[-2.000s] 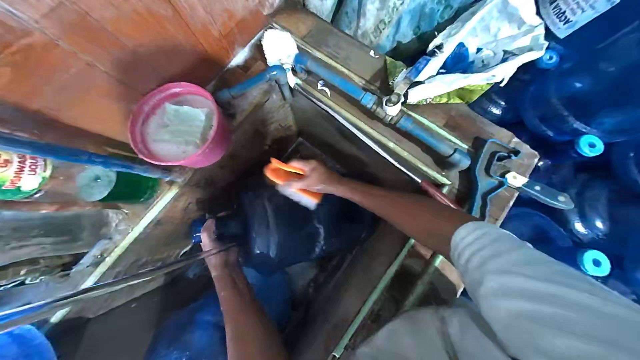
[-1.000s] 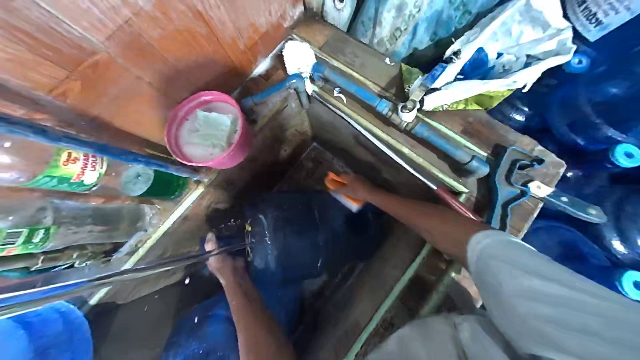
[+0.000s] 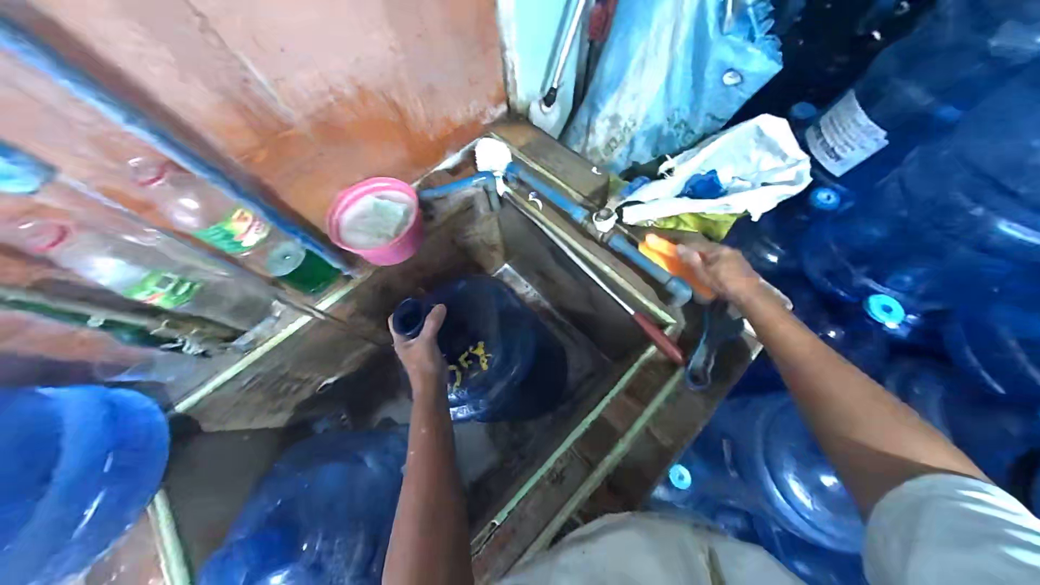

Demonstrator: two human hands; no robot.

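My left hand (image 3: 421, 345) grips the neck of a large blue water jug (image 3: 496, 349), which stands tilted inside a tiled basin and bears yellow marks. Over the basin's right edge, my right hand (image 3: 719, 268) holds an orange brush (image 3: 670, 258) beside the blue pipe (image 3: 561, 195); its underside is hidden. Below that hand, a dark blue tool (image 3: 700, 361) lies on the ledge, partly covered. A rod with a red handle (image 3: 656, 335) rests along the basin's inner edge.
A pink bucket (image 3: 337, 227) with whitish contents sits on the back left edge. Plastic bottles (image 3: 195, 207) lie at left. A white plastic bag (image 3: 764, 166) and several blue jugs (image 3: 804, 471) crowd the right; another jug (image 3: 317, 504) is at bottom left.
My right hand has moved with the orange brush from over the jug to the pipe at the basin's right edge. The jug, still held at its neck, has turned more upright.
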